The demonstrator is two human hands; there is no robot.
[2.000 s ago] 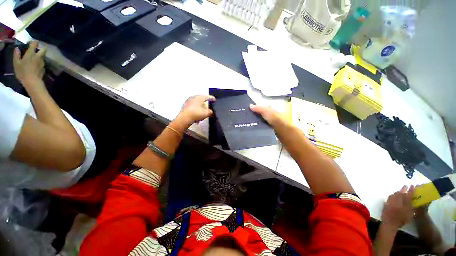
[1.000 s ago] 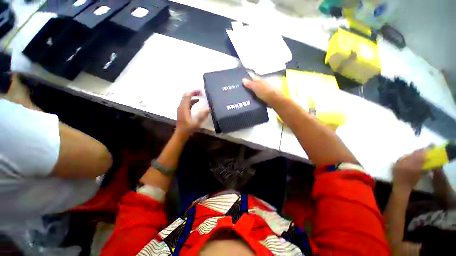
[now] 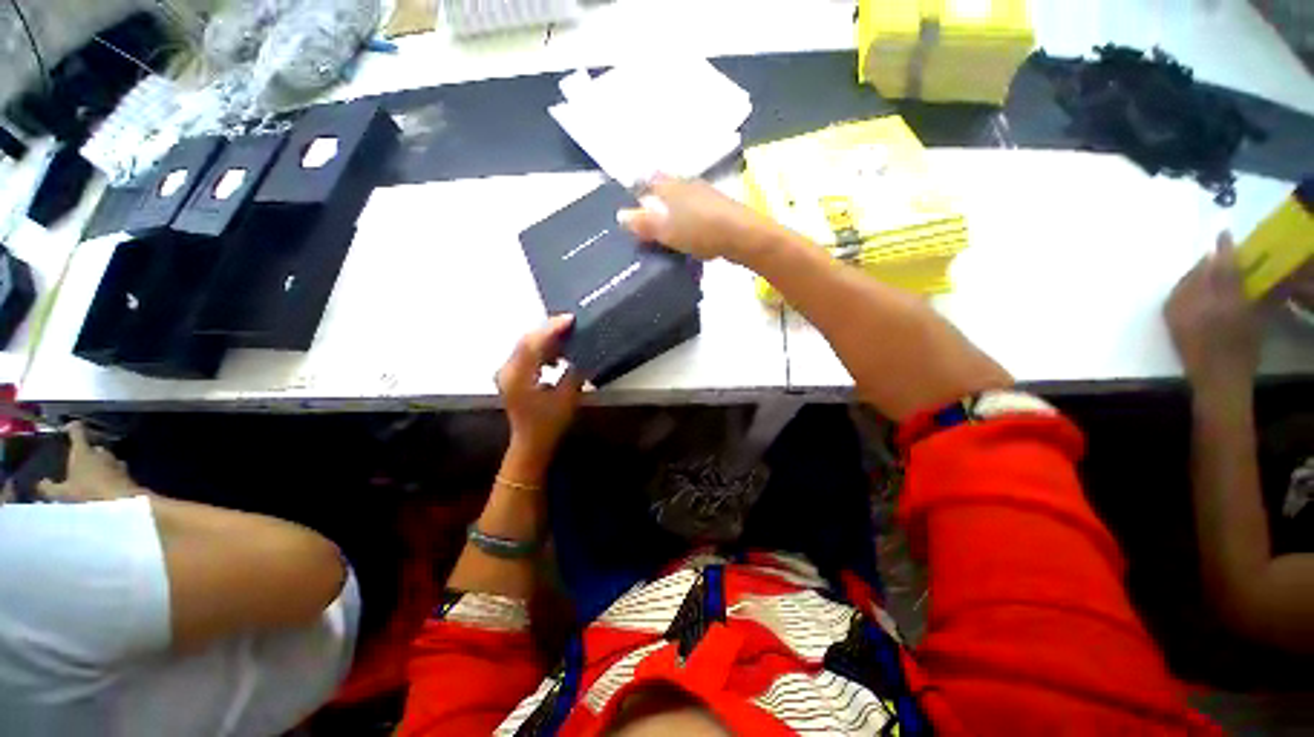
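A black block with small white lettering point(image 3: 613, 295) lies near the table's front edge; its side looks layered, but I cannot tell if it is a stack of flat blanks or a formed box. My left hand point(image 3: 541, 383) has its fingertips at the block's near left corner. My right hand point(image 3: 695, 222) grips its far edge, thumb on top and fingers hidden. White card sheets point(image 3: 660, 123) lie loose behind it. A stack of flat yellow cartons point(image 3: 850, 202) lies to its right.
Open black boxes with inserts point(image 3: 296, 238) stand in a row at left. A banded yellow bundle point(image 3: 944, 51) and a black tangled heap point(image 3: 1160, 115) lie further back. One person sits at left; another person's hand point(image 3: 1213, 320) holds a yellow carton at right.
The view has shifted. The black pieces, earlier fanned apart, are now squared into one block. My left hand, apart from the block a second ago, is now at its near corner.
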